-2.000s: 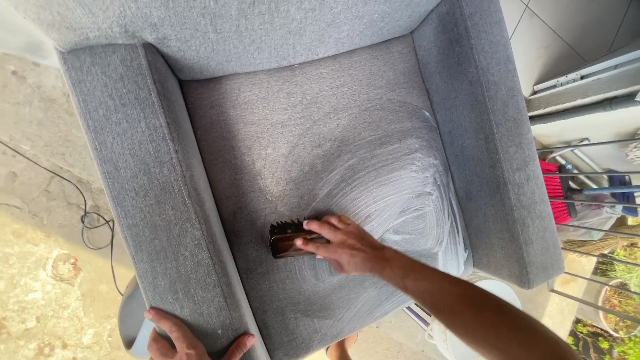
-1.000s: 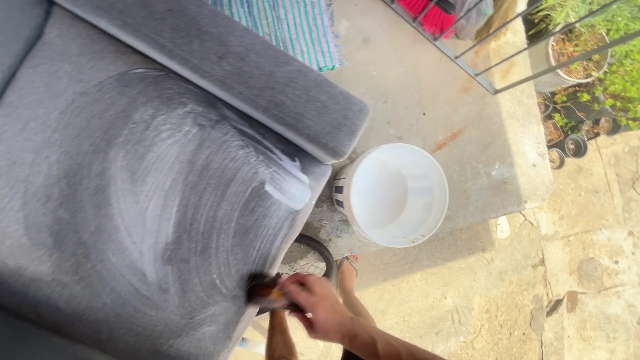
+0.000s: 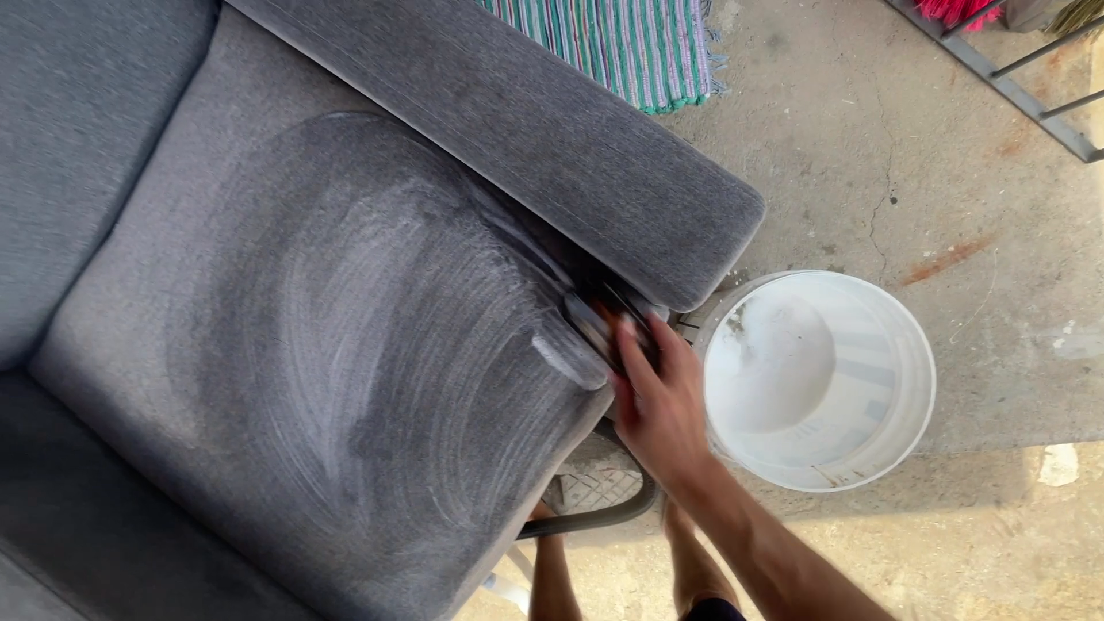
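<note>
My right hand [image 3: 660,392] grips a scrub brush [image 3: 604,323], blurred by motion, at the front corner of a grey upholstered seat [image 3: 172,302]. The brush touches the seat close beside the armrest [image 3: 552,129]. Whitish foam streaks [image 3: 336,345] curve over the darker, wet-looking fabric, with a thicker foam patch [image 3: 565,358] just left of the brush. Right of my wrist stands a white plastic bucket [image 3: 906,379] with white foam inside. My left hand is out of the frame.
A striped woven rug [image 3: 621,52] lies beyond the armrest on the concrete floor [image 3: 862,190]. Metal bars [image 3: 1026,95] cross the top right, near red bristles [image 3: 957,10]. A dark curved tube [image 3: 595,517] and my bare legs [image 3: 556,578] are below the seat's front edge.
From the seat's lower front edge, my right hand has moved the brush up to the corner by the armrest. My left hand, on the other armrest two seconds ago, has left view. The view has shifted.
</note>
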